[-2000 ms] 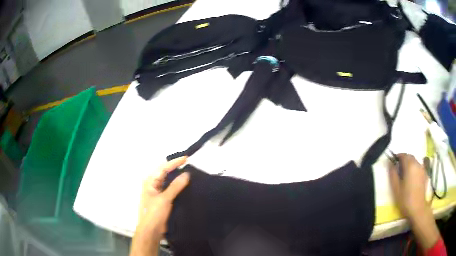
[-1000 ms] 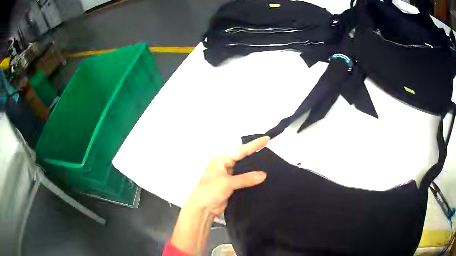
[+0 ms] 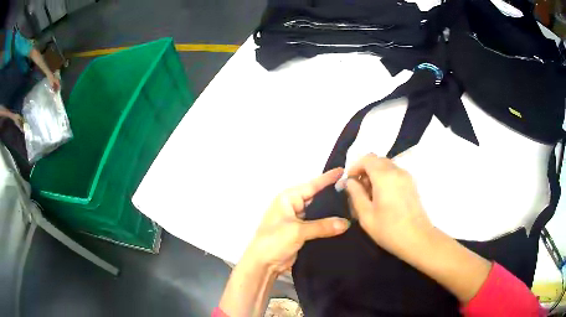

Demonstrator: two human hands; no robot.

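Note:
A black bag body (image 3: 409, 272) lies at the table's near side, its upper left corner between my hands. My left hand (image 3: 288, 226) holds this corner, thumb on the cloth and forefinger at its edge. My right hand (image 3: 391, 201) pinches a small pale piece (image 3: 341, 182) at the same corner; whether it is chalk or paper I cannot tell. A black strap (image 3: 354, 133) runs from the corner up to a shiny bluish ring (image 3: 429, 70). Metal snips (image 3: 550, 246) lie at the right, partly cut off.
Black bags with zippers (image 3: 347, 34) lie at the far side; one at the right (image 3: 509, 80) has a yellow sticker (image 3: 514, 112). A green bin (image 3: 118, 130) stands on the floor left of the white table (image 3: 217, 155). A person (image 3: 28, 68) at far left holds a clear plastic bag (image 3: 46, 121).
My right hand has come from the right side to the bag's upper left corner with the pale piece. The strap there now bows to the left. A person has appeared at far left.

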